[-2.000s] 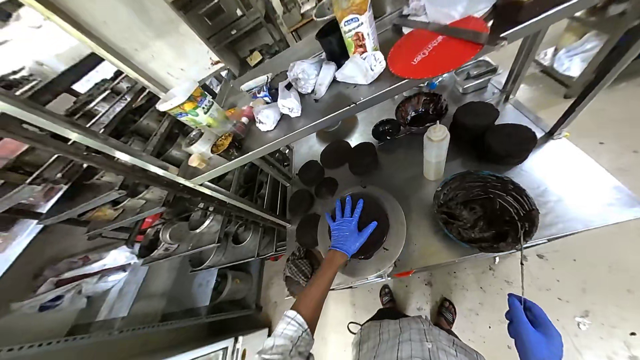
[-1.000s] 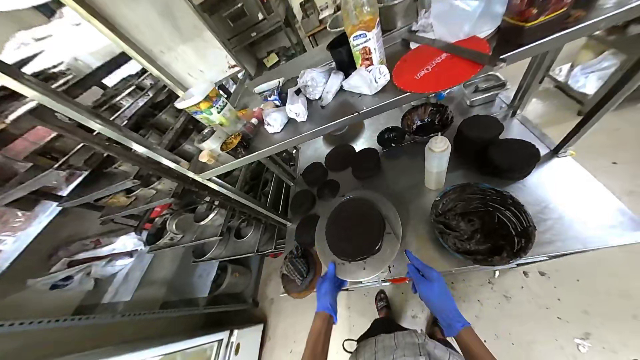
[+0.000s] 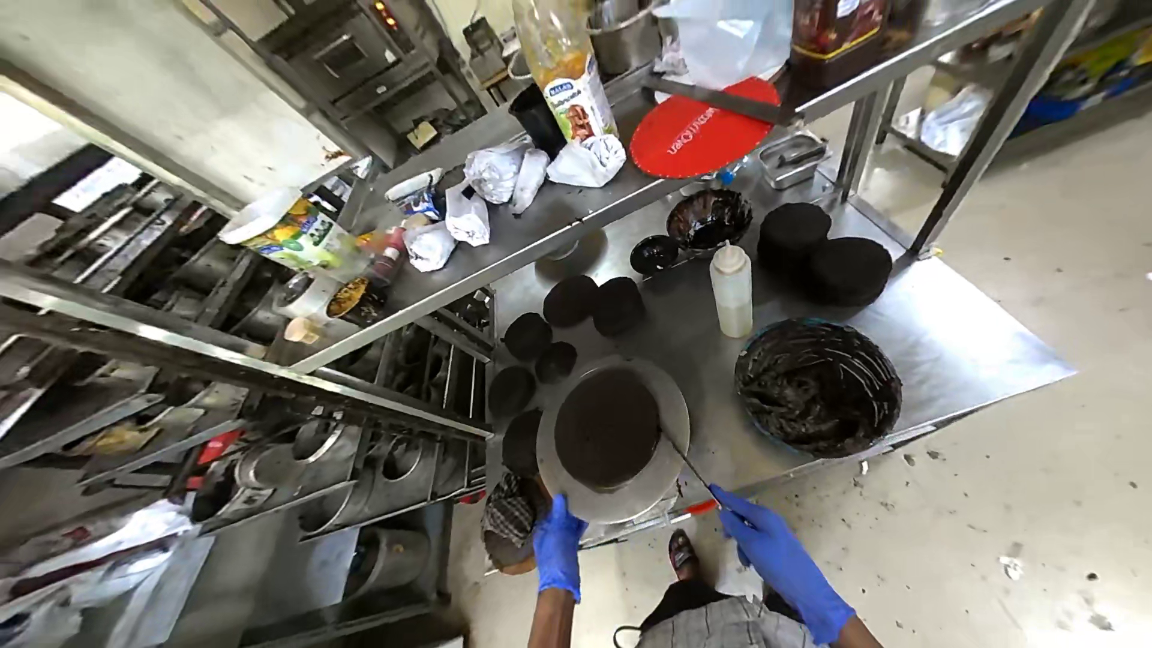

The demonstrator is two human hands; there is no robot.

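A round chocolate cake (image 3: 607, 427) lies on a round metal turntable (image 3: 673, 405) near the table's front edge. My left hand (image 3: 559, 547), in a blue glove, touches the turntable's near rim; its exact hold is hard to see. Gloved too, my right hand (image 3: 778, 558) grips the handle of a thin spatula (image 3: 688, 461), whose blade reaches the cake's right side. Right of the turntable stands a bowl of dark chocolate cream (image 3: 817, 387), with a squeeze bottle (image 3: 732, 292) of pale liquid behind it.
Small dark cake rounds (image 3: 570, 301) lie behind and left of the turntable. Larger dark cakes (image 3: 848, 271) sit at the back right near a chocolate-smeared bowl (image 3: 709, 219). An overhead steel shelf (image 3: 504, 256) holds wrapped bags and a red board (image 3: 705, 129). A checked cloth (image 3: 510, 517) lies at front left.
My left hand has left the cake's top, where it lay two seconds ago, for the turntable's near rim. My right hand has moved left from beside the bowl, and the spatula is now at the cake.
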